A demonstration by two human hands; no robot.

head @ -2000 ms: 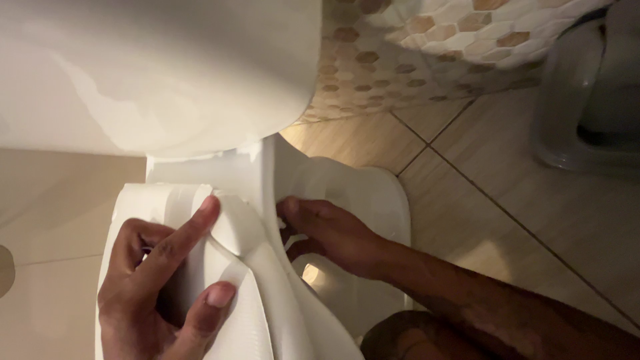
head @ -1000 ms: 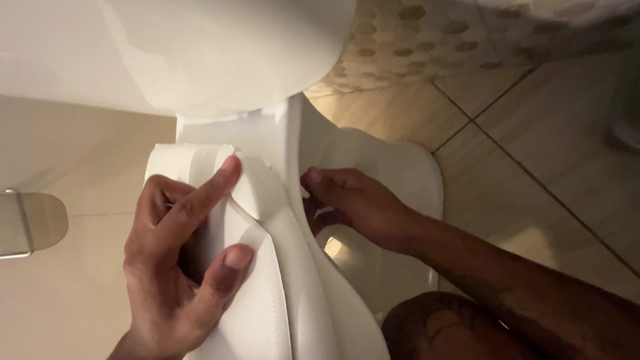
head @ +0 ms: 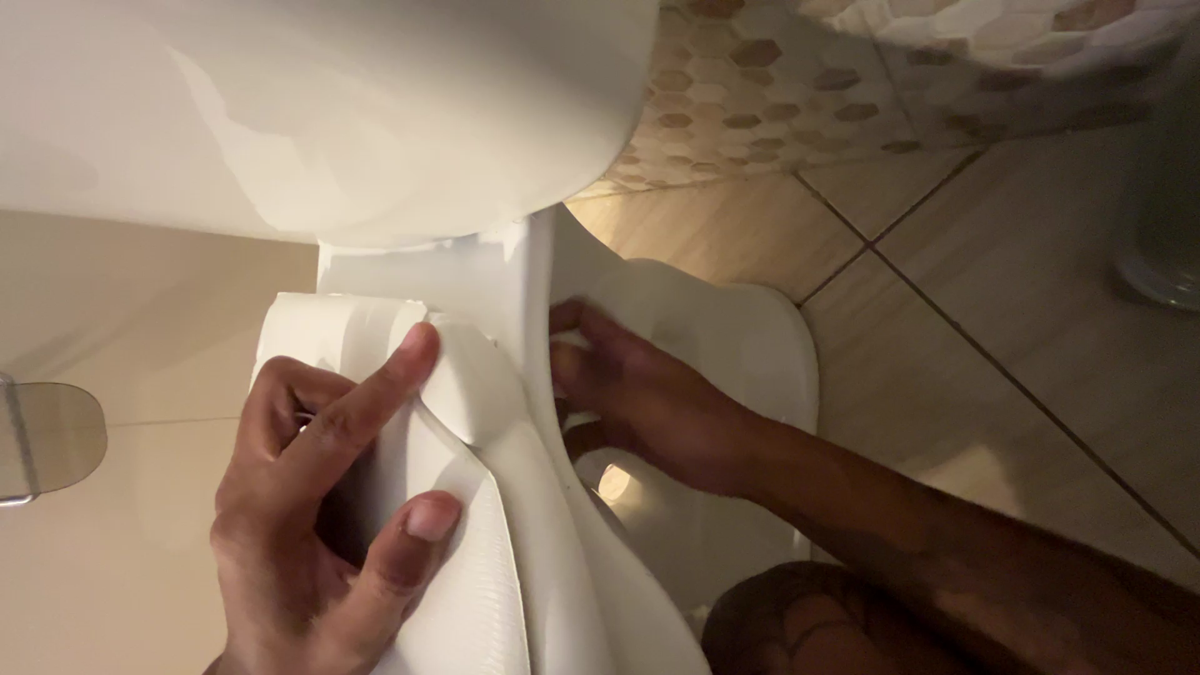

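My left hand [head: 328,506] rests on the white toilet seat and lid [head: 469,562], its index fingertip pressing near the hinge [head: 459,375] and its thumb on the lid's surface. The seat and lid lie on the white ceramic toilet bowl [head: 609,581]. My right hand [head: 637,394] reaches under the bowl's rim at the side, above the toilet's foot; its fingertips are partly hidden behind the rim, and whether they hold anything cannot be seen. Above both hands is the white toilet tank [head: 375,112].
A wall with hexagonal mosaic tiles [head: 759,94] meets the beige tiled floor [head: 937,394] at the right. A translucent container [head: 1158,244] stands at the right edge. A metal-framed fixture [head: 52,436] is on the left. My knee [head: 806,619] is at the bottom.
My left hand keeps its place on the seat and lid. The fingers of my right hand have shifted slightly under the rim.
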